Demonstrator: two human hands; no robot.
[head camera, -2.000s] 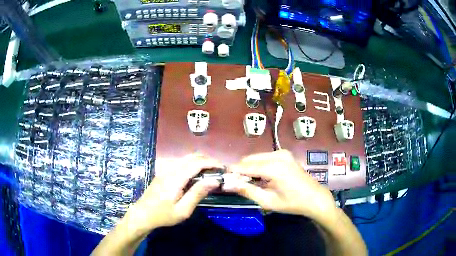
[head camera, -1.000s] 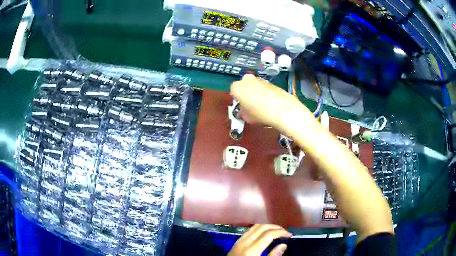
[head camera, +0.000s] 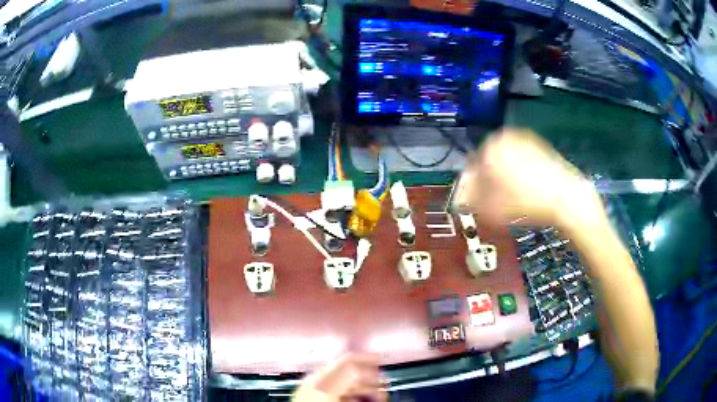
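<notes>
The brown test fixture box (head camera: 314, 322) lies in front of me. My right hand (head camera: 515, 177) is blurred over its back right corner, at the rightmost round socket; whether it holds anything is hidden. My left hand (head camera: 346, 381) is low at the front edge of the box, blurred and partly cut off by the frame's bottom. The white cable (head camera: 297, 223) runs from the back left socket (head camera: 258, 207) towards the second AC socket (head camera: 340, 272). The yellow-taped adapter board (head camera: 365, 212) sits by the white-green connector.
A blister tray of units (head camera: 110, 298) lies left, a smaller one (head camera: 562, 283) right. Two stacked instruments (head camera: 220, 118) stand back left, and a lit monitor (head camera: 428, 74) stands behind the box. A red-and-white switch (head camera: 480, 309) and panel meter (head camera: 447, 336) are front right.
My right hand has moved from the back left socket to the back right one. The white cable now shows at the back left socket. The view has shifted, showing more of the monitor.
</notes>
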